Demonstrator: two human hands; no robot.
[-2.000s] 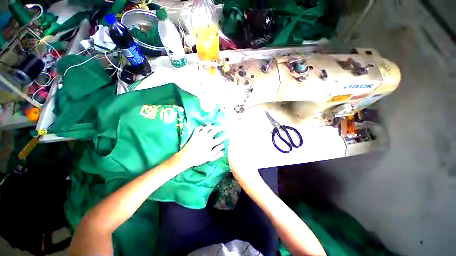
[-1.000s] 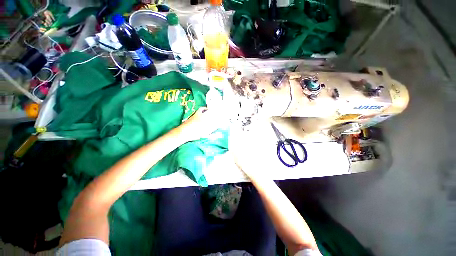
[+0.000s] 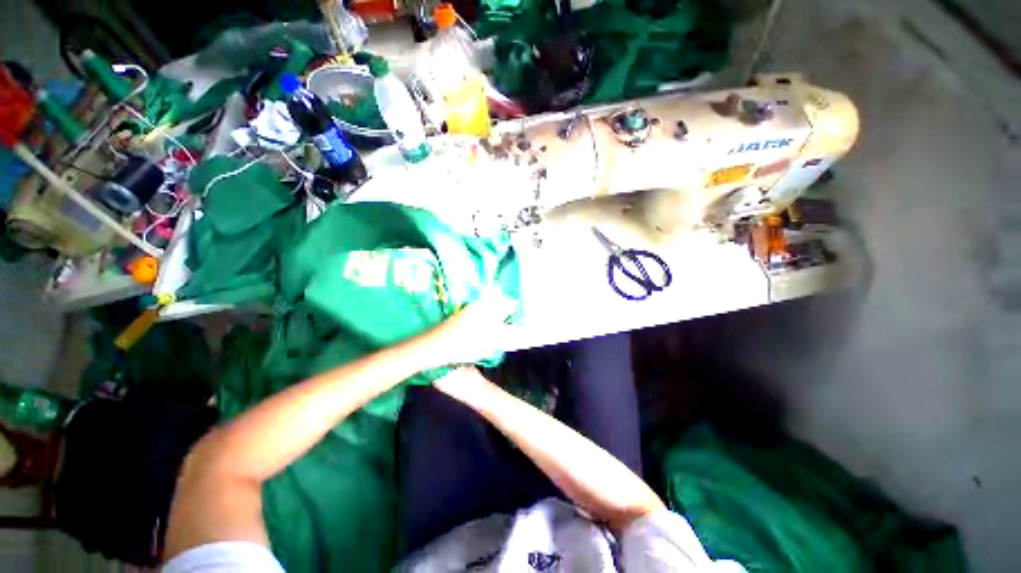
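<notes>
The green garment piece (image 3: 358,300) with yellow printed characters lies bunched over the left part of the white machine table and hangs past its front edge. My left hand (image 3: 484,322) holds it near the needle end, its fingers washed out by glare. My right hand (image 3: 452,378) is below it at the table's front edge, mostly hidden by the cloth, so its grip cannot be told. The sewing machine (image 3: 672,151) stands to the right, its needle area lost in glare. Dark-handled scissors (image 3: 638,272) lie under the machine arm.
Behind the cloth stand a dark bottle with blue cap (image 3: 325,134), a clear bottle (image 3: 397,112) and an orange-yellow bottle (image 3: 465,106). Folded green pieces (image 3: 241,213) lie left. A yellow-handled tool (image 3: 140,325) hangs at the left edge. More green cloth (image 3: 773,504) lies low right.
My right hand has moved from the table beside the needle area to below the cloth at the front edge. The cloth is more bunched and drawn toward me. The view has shifted.
</notes>
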